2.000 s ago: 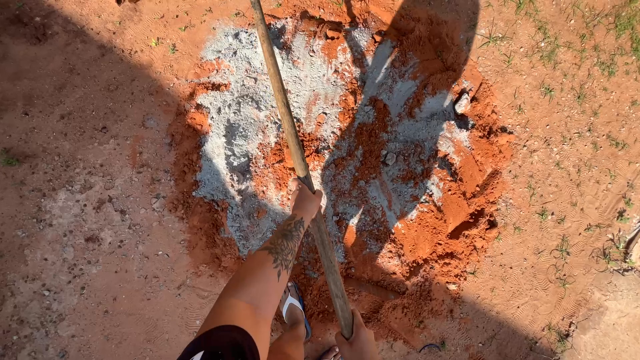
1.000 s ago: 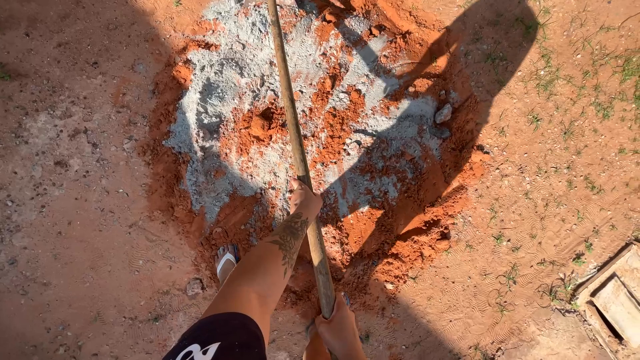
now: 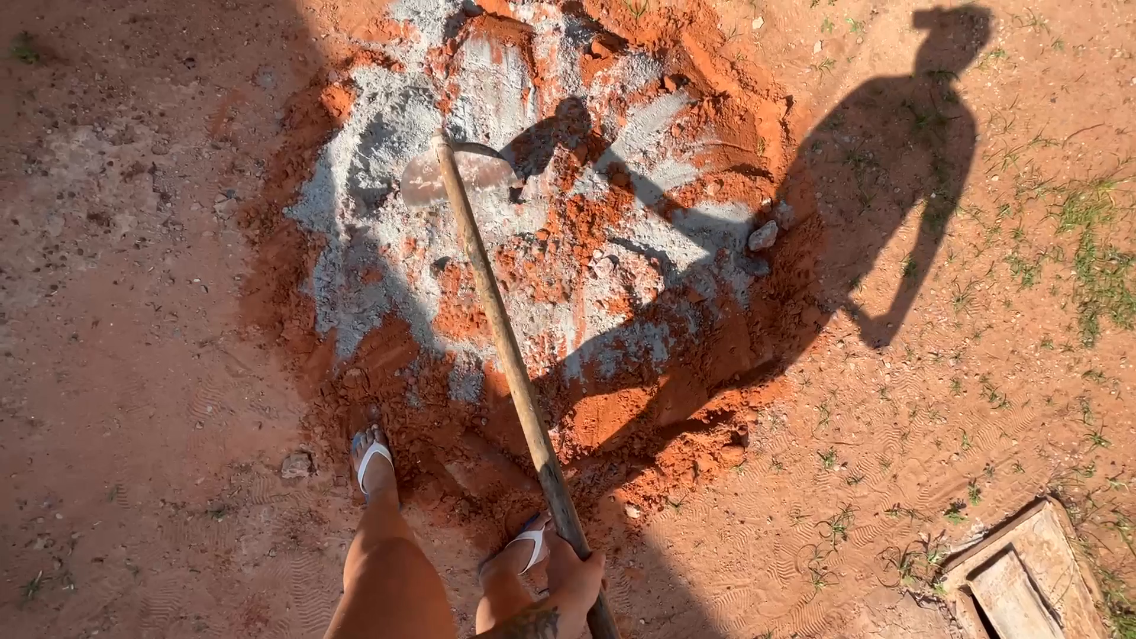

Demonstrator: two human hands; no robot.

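Note:
My left hand (image 3: pixel 573 572), with a tattooed forearm, grips the lower part of a long wooden hoe handle (image 3: pixel 506 342) near the bottom edge. My right hand is not in view. The handle slants up and left to the wide metal hoe blade (image 3: pixel 457 175), which is over the heap, apparently raised; its exact height cannot be told. Grey powder (image 3: pixel 377 115) lies spread over the reddish-orange soil (image 3: pixel 728 115), partly streaked and mixed with it.
My feet, in flip-flops with white straps (image 3: pixel 376 455), stand at the heap's near edge. A stone (image 3: pixel 762 235) lies at its right side and another (image 3: pixel 297 463) left of my feet. A framed slab (image 3: pixel 1012 590) is at the lower right. Shadows cross the ground.
My left hand has moved down the handle, toward the bottom edge. The hoe blade has come into view at the upper end. My right hand has gone out of view.

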